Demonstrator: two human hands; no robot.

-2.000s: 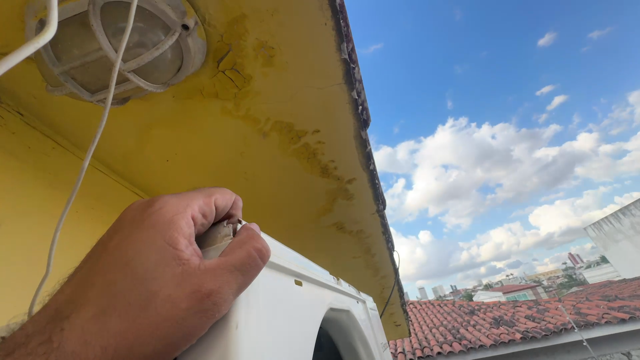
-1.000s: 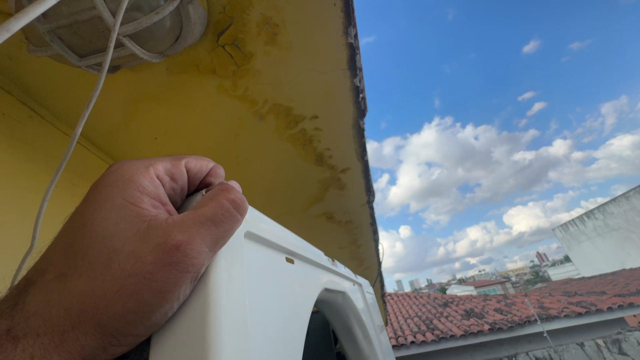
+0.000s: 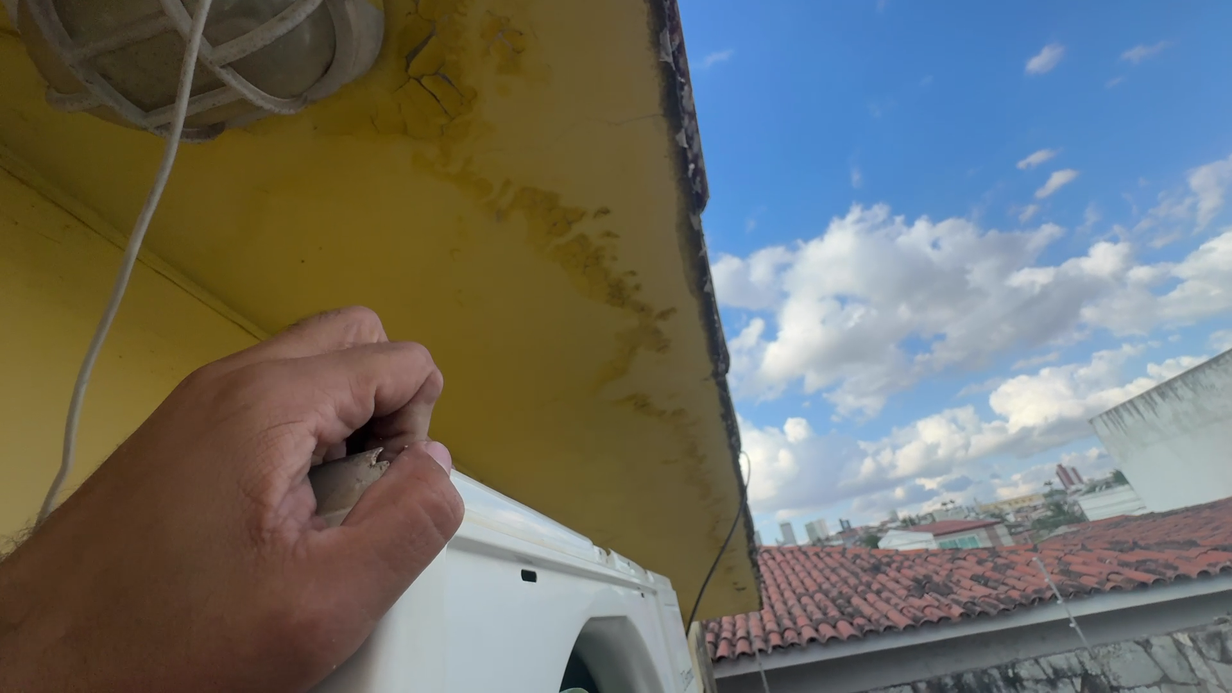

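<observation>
My left hand point(image 3: 260, 500) reaches in from the lower left, its thumb and curled fingers closed around a worn, greyish-beige piece point(image 3: 345, 481) with a chipped edge. Whether this piece belongs to the casing behind it cannot be told. That white casing point(image 3: 491, 597), apparently of an outdoor air-conditioning unit, has a small slot and a rounded opening at its lower right. The hand covers its near top corner. My right hand is not in view.
A yellow, stained eave point(image 3: 433, 241) slopes close overhead. It carries a caged bulkhead lamp point(image 3: 221, 58). A white cable point(image 3: 125, 260) hangs left of the hand; a thin dark wire point(image 3: 722, 558) hangs beyond the casing. Farther off are a tiled roof point(image 3: 914, 587) and a stone wall point(image 3: 1136, 664).
The fingers of my left hand are raised higher off the casing's corner than a second ago, and the beige piece, hidden then, shows again between thumb and fingers.
</observation>
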